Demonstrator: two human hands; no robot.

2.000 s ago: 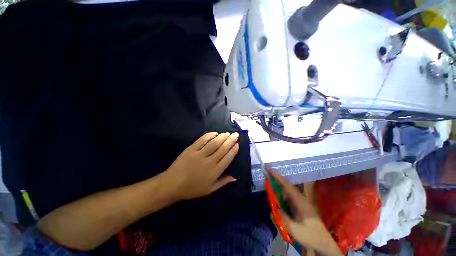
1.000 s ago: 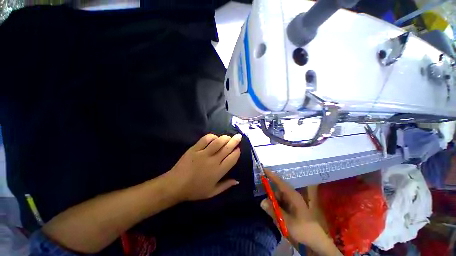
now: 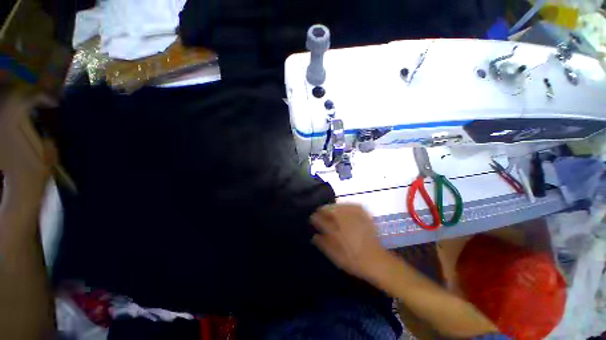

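Observation:
Black fabric covers the left and middle of the view and reaches under the front of the white sewing machine. My right hand is at the fabric's right edge, below the presser foot; its fingertips touch the cloth, but whether they pinch it is unclear. My left hand is blurred at the far left edge, beside the fabric's left side; its fingers are hard to make out. Scissors with one red and one green handle lie on the white table, right of my right hand.
Small red snips lie right of the scissors. A printed ruler runs along the table's front edge. A red plastic bag is below it. White cloth is at the top left, and bluish-grey cloth is at the right.
The scissors have left my right hand and lie on the table. My right hand is now at the fabric. My left hand has moved from near the needle to the far left. The view has shifted.

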